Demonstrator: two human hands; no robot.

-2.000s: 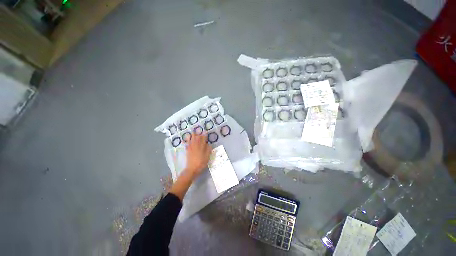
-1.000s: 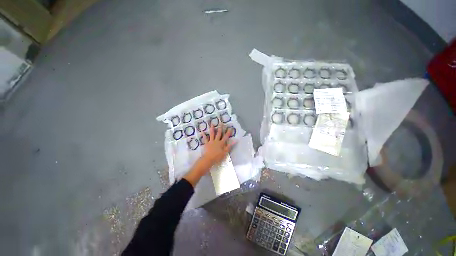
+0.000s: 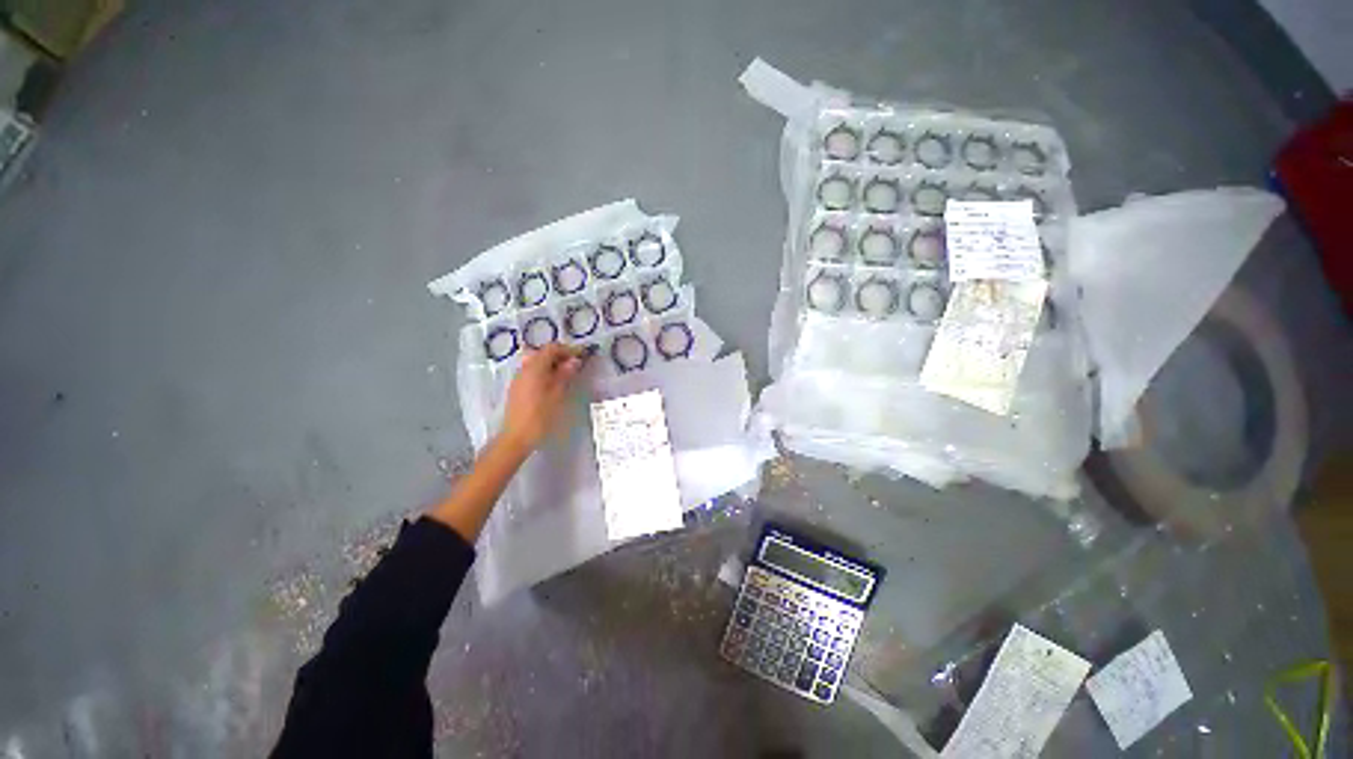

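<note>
My left hand reaches over the smaller tray with its fingertips pinched on a small dark ring part in the third row. The hand covers part of that row. Two more ring parts lie to the right of the fingertips, and two fuller rows lie above. A white paper slip lies on the tray's lower part, right of my wrist. My right hand is not in view.
A larger tray with rows of ring parts and two paper slips is at the right, with white foam beside it. A calculator lies below. Clear film, more slips, a large flat ring and yellow strapping are at the right.
My left hand was spread over the right part of the third row; it has moved left and its fingers have closed. The view has shifted, so the trays sit higher.
</note>
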